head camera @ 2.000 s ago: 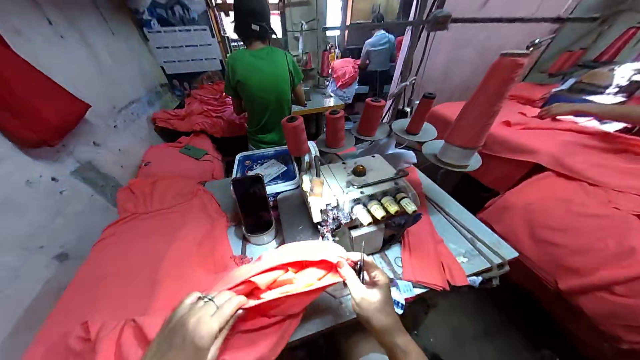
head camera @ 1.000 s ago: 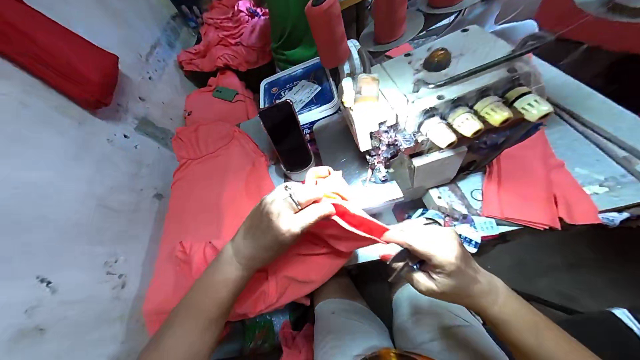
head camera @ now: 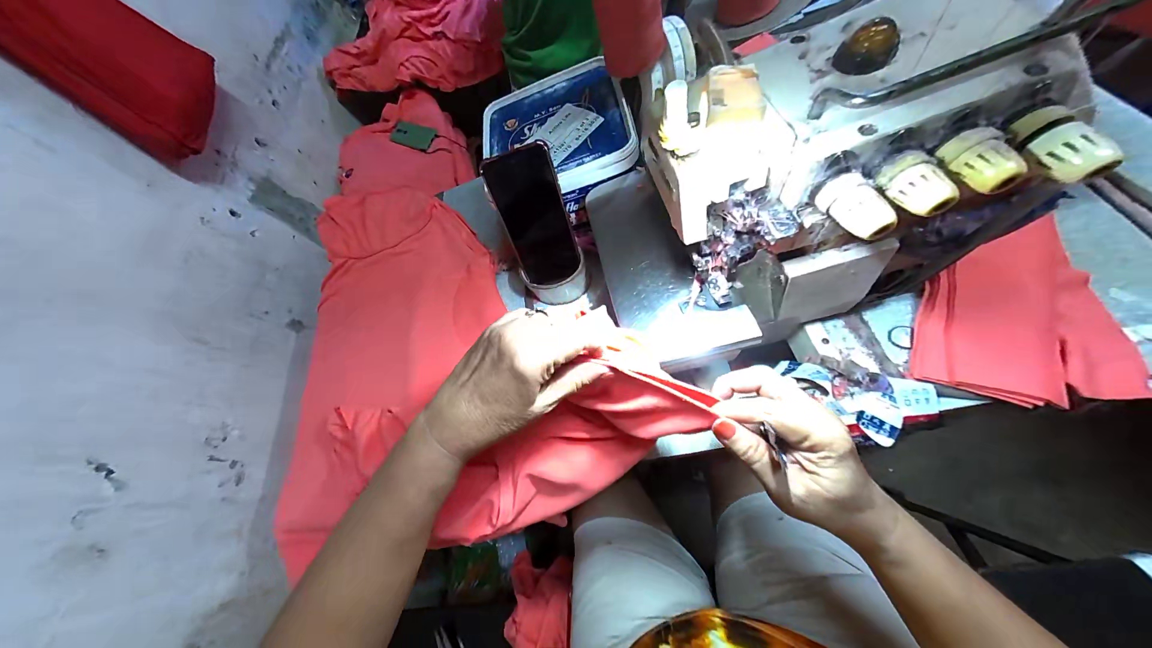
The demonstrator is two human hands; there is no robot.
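My left hand (head camera: 517, 373) pinches the folded edge of a coral knit garment (head camera: 576, 445), whose body hangs down over my lap. The same edge runs taut to my right hand (head camera: 792, 441), which grips it between thumb and fingers. A small dark metal tool (head camera: 772, 443), partly hidden, lies in the right palm. Just beyond the hands is the overlock sewing machine (head camera: 864, 117), its light shining on the metal bed plate (head camera: 643, 261). Several cream tension dials (head camera: 918, 183) line its front.
A phone (head camera: 533, 216) leans upright in a round holder (head camera: 558, 286) before a blue plastic tub (head camera: 621, 148). Coral garments (head camera: 396, 297) spread at left beside the wall (head camera: 144, 378). Cut coral pieces (head camera: 999, 315) and printed scraps (head camera: 877, 409) lie at right. A red bundle (head camera: 117, 72) hangs upper left.
The view has tilted down and closer to the machine. Both hands still hold the garment; its edge, a wide open band two seconds ago, is now a narrow fold between them.
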